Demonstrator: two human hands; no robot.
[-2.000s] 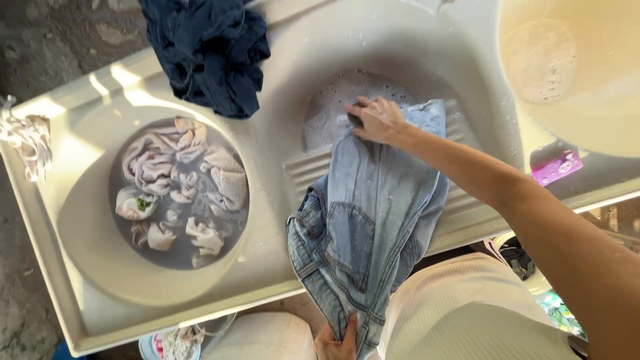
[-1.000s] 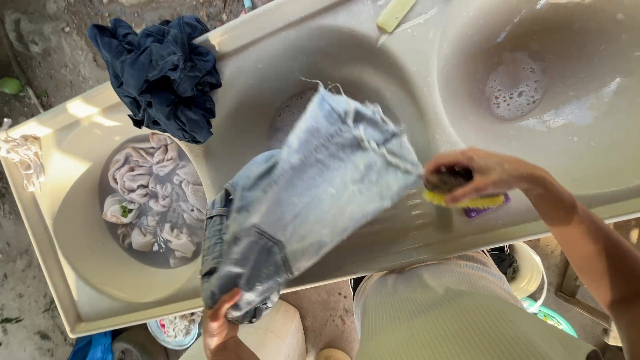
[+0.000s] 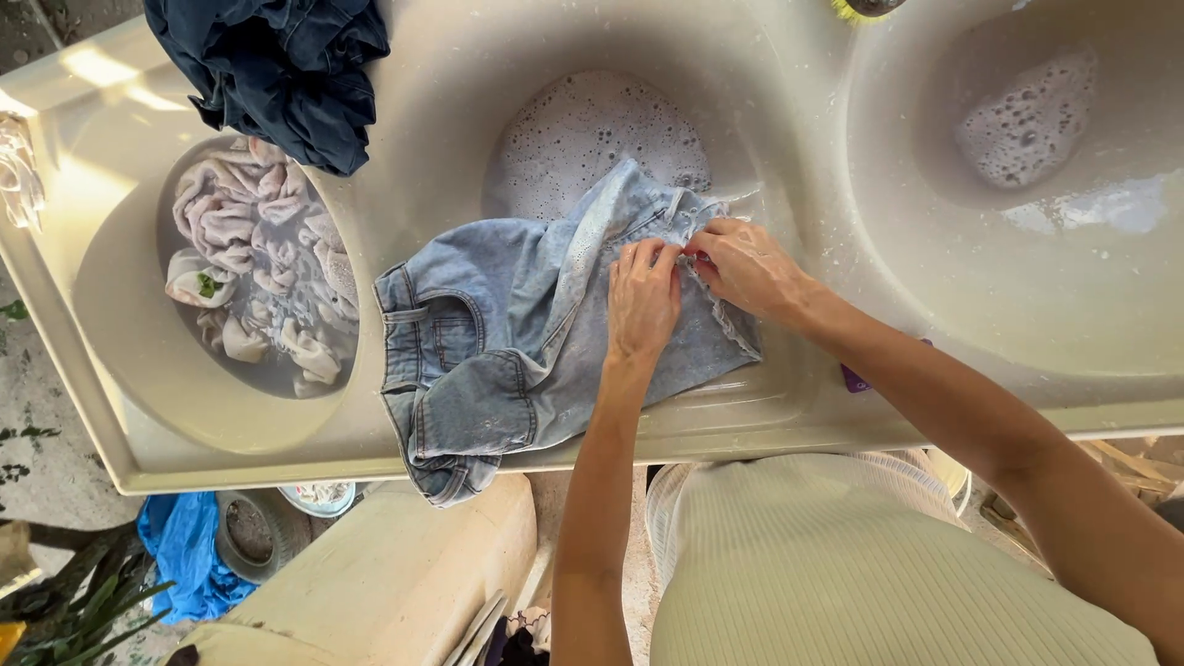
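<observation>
Light-blue denim shorts [image 3: 518,314] lie over the front of the middle basin, waistband to the left and hanging past the sink's front edge, frayed hem to the right. Both hands pinch the wet fabric at that hem: my left hand [image 3: 643,296] from the near side, my right hand [image 3: 745,264] just right of it, fingertips almost touching. Sudsy water [image 3: 592,139] fills the bottom of the middle basin behind the shorts. A scrub brush with yellow bristles [image 3: 860,9] rests at the top edge of the view, partly cut off.
Pale wet clothes [image 3: 222,213] soak in the left basin. A dark navy garment [image 3: 287,74] is heaped on the sink's back rim. The right basin [image 3: 1091,305] holds cloudy water with foam. A purple item [image 3: 856,377] is half hidden by my right forearm. Below are a blue plastic bag [image 3: 190,555] and a bucket.
My right hand held the brush a second ago and now grips the hem. The shorts, lifted in my left hand before, now lie spread on the sink. My left hand has moved to the hem.
</observation>
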